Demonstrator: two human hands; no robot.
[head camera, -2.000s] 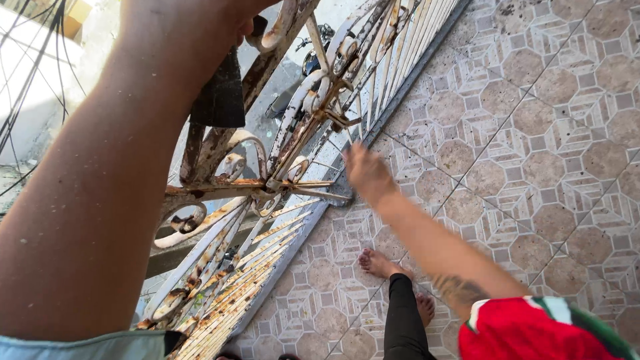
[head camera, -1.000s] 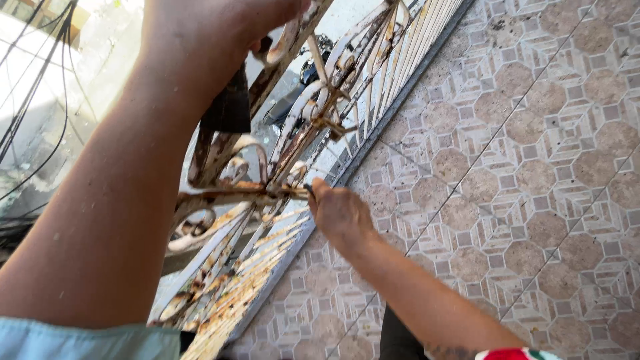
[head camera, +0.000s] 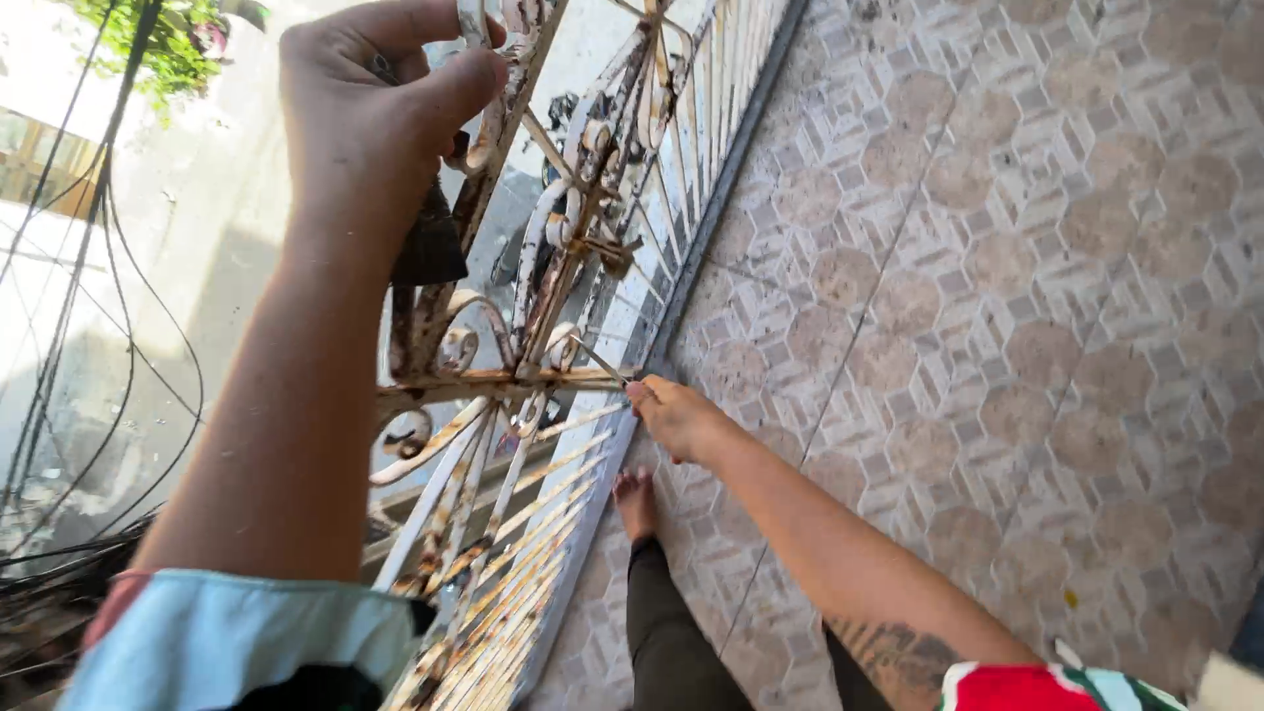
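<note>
My left hand (head camera: 380, 109) is at the upper left, its thumb and fingers closed around a whitish upper part of the rusty white metal railing (head camera: 523, 373). A dark flat piece (head camera: 430, 242) shows below its wrist; whether the hand holds that piece cannot be told. My right hand (head camera: 681, 420), near the middle, grips a thin, narrow metal tool (head camera: 602, 357). The tool slants up and left from the fingers, over the end of a rusty crossbar, and its handle is hidden in the hand. Peeling paint and rust cover the railing's scrolls and bars.
Patterned floor tiles (head camera: 918, 296) lie right of the railing, along a grey ledge edge (head camera: 731, 148). A bare foot (head camera: 637, 504) and dark trouser legs (head camera: 671, 632) show below. Black cables (head camera: 74, 286) hang at left, beyond the railing, with a green plant (head camera: 163, 49) above them.
My right hand has come from the floor side to the crossbar's end, where it stays. More of my left hand shows, as the view has shifted.
</note>
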